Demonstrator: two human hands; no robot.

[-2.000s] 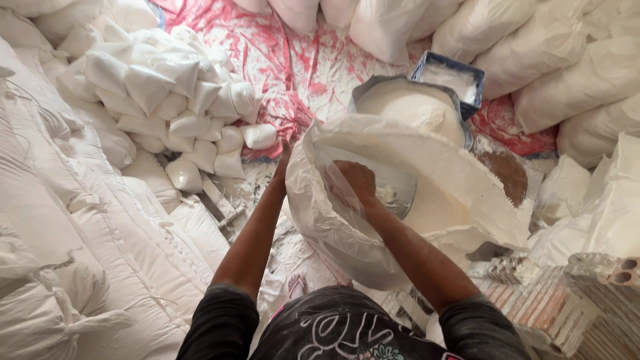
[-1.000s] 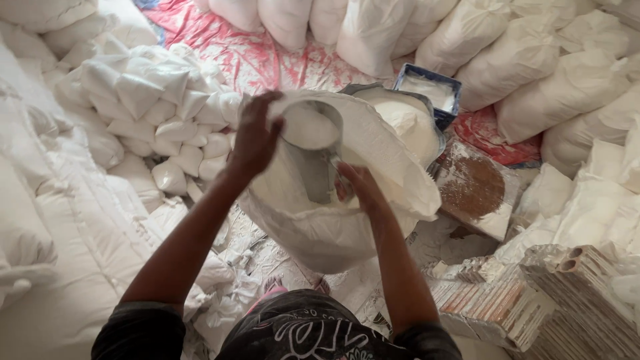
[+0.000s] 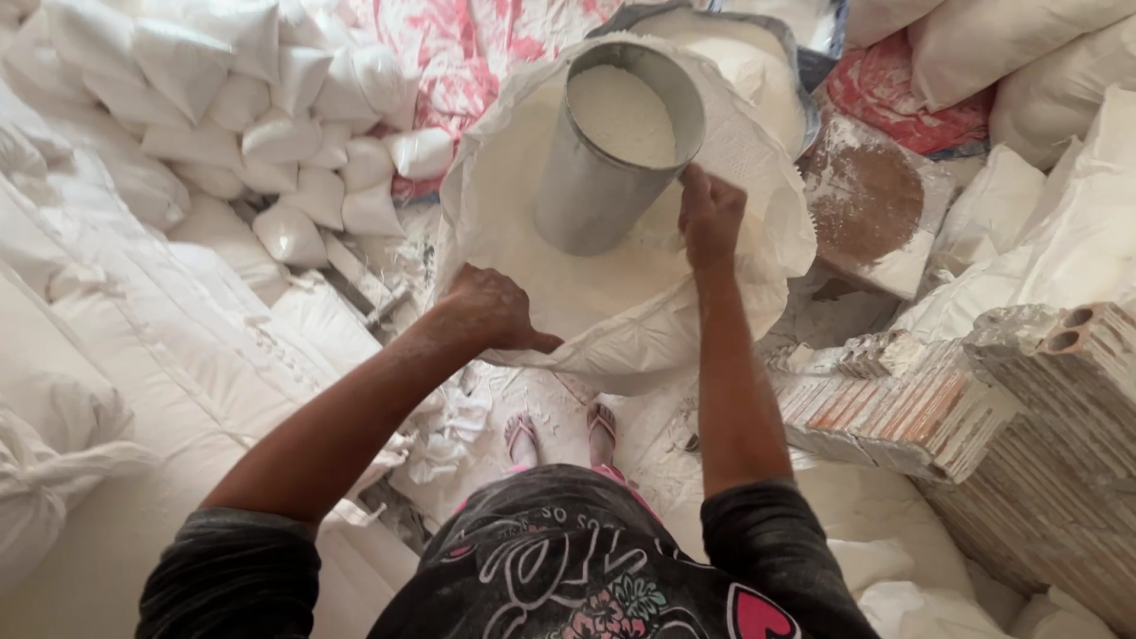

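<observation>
My right hand grips the handle of a cylindrical metal scoop, tilted with its mouth toward the top. White powder fills much of it. The scoop is over the open mouth of a large white woven sack, which holds more pale powder. At the sack's near left rim, my left hand grips the folded edge, thumb stretched along it. Behind the sack stands another open container of white powder with a grey rim.
Small filled plastic bags are heaped at left, above long white sacks. Hollow clay bricks are stacked at right, near a powder-dusted brown board. More full sacks and a pink-red sheet lie toward the back.
The metal scoop, upright lower in the sack a second ago, now shows tilted near its far side. My left hand has moved from the far left rim to the near left rim.
</observation>
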